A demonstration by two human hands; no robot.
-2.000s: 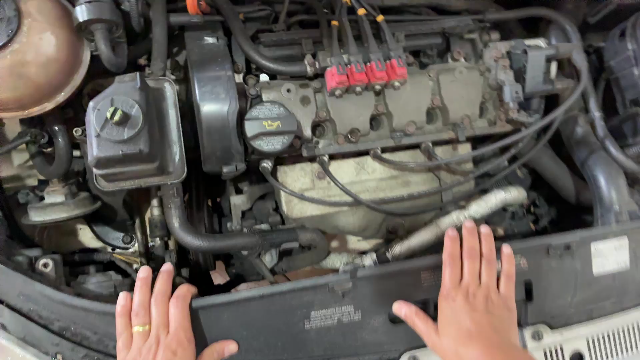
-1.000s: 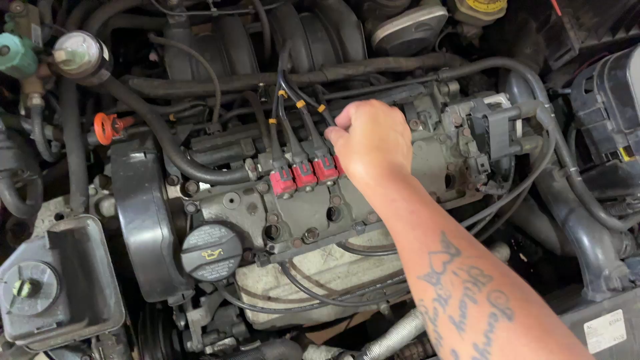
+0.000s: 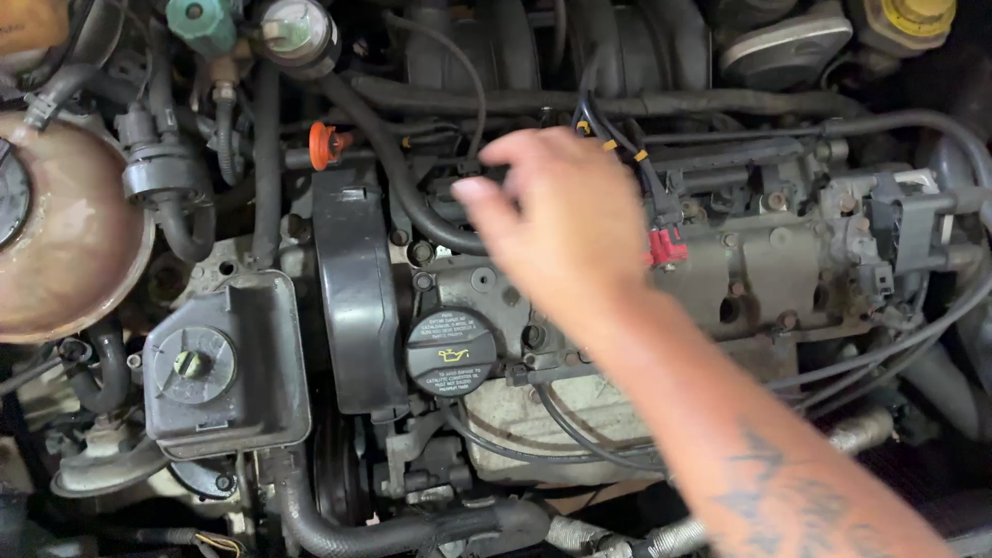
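My right hand (image 3: 566, 225), slightly blurred, hovers over the middle of the engine's valve cover (image 3: 697, 287), thumb and fingers apart and pointing left. Nothing shows between them. It hides most of the red connectors (image 3: 668, 246); the visible one sits just right of my wrist, with black wires and yellow bands (image 3: 610, 144) rising above. Below and left of the hand is the black oil filler cap (image 3: 452, 353) with a yellow oil-can symbol. An orange dipstick handle (image 3: 325, 146) stands to the hand's upper left. My left hand is out of view.
A black timing belt cover (image 3: 353, 294) lies left of the filler cap. Farther left are a black reservoir (image 3: 267, 364) with a round cap and a stained coolant expansion tank (image 3: 70, 232). Black hoses (image 3: 434, 225) and spark plug cables (image 3: 589, 442) cross the engine.
Both hands rested at the front panel two seconds ago; the left is now out of view. My right hand has moved left from the right side of the red connectors. The view has shifted.
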